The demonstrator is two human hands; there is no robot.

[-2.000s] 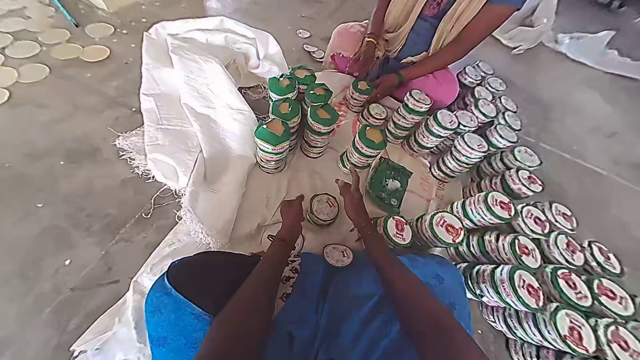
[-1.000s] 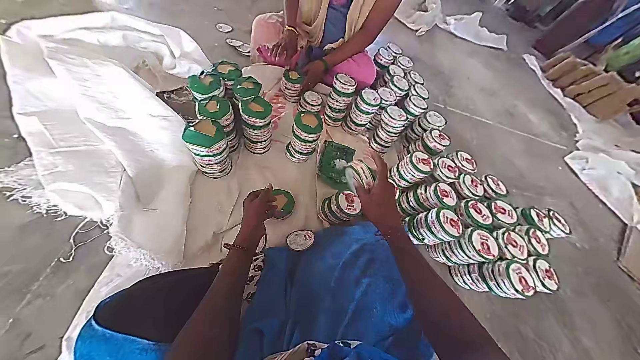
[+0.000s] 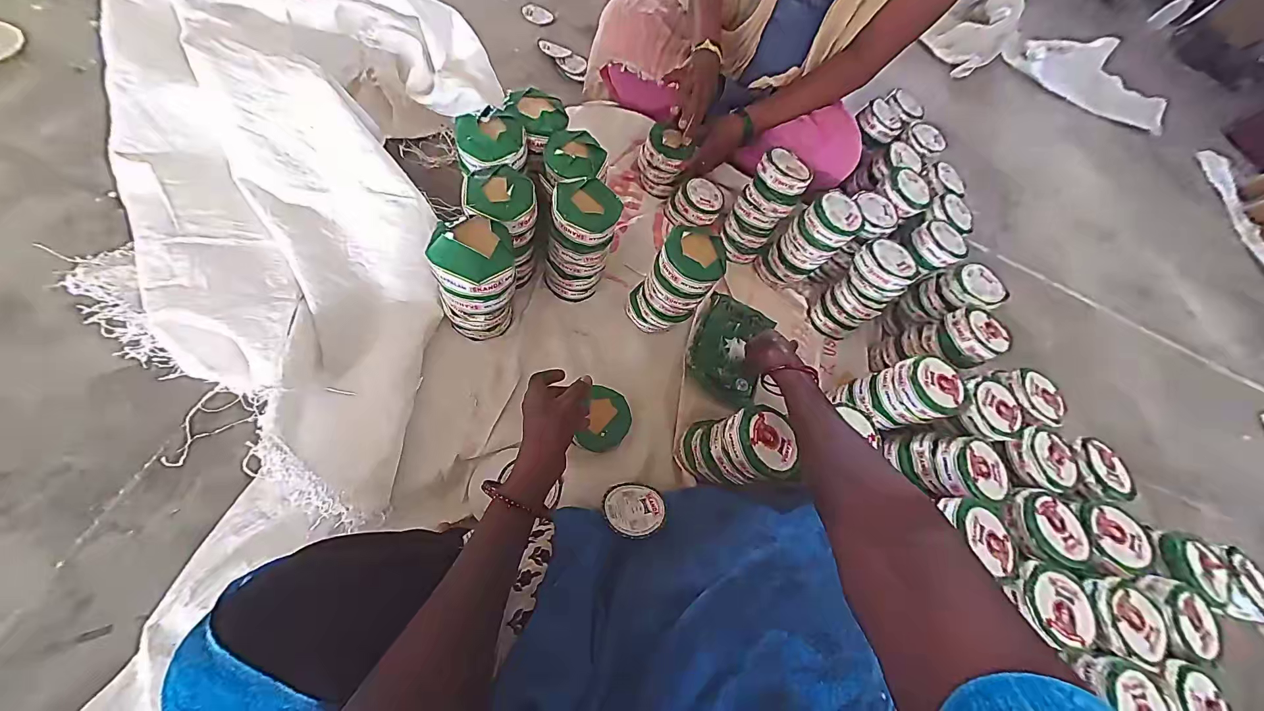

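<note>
My left hand point(image 3: 555, 410) has its fingers bent at the edge of a round green piece with a tan centre point(image 3: 605, 419), which lies on the pale woven sheet; whether it grips the piece is unclear. My right hand point(image 3: 772, 354) reaches to a dark green packet point(image 3: 726, 346) with a white mark, and its fingertips are partly hidden. Just below that hand, a row of round labelled packs point(image 3: 755, 444) lies tipped over. A round printed disc point(image 3: 634, 510) rests beside the blue cloth over my lap.
Green-topped stacks point(image 3: 472, 272) stand at the left, another point(image 3: 689, 262) in the middle. Many labelled packs point(image 3: 933, 385) fill the right side. Across from me a seated person point(image 3: 780, 89) handles a smaller stack point(image 3: 667, 153). A white woven sack point(image 3: 227, 188) lies bunched at the left.
A second ago my right hand was at the tipped row of packs; now it is at the green packet. My left hand has stayed beside the green round piece. The view has shifted.
</note>
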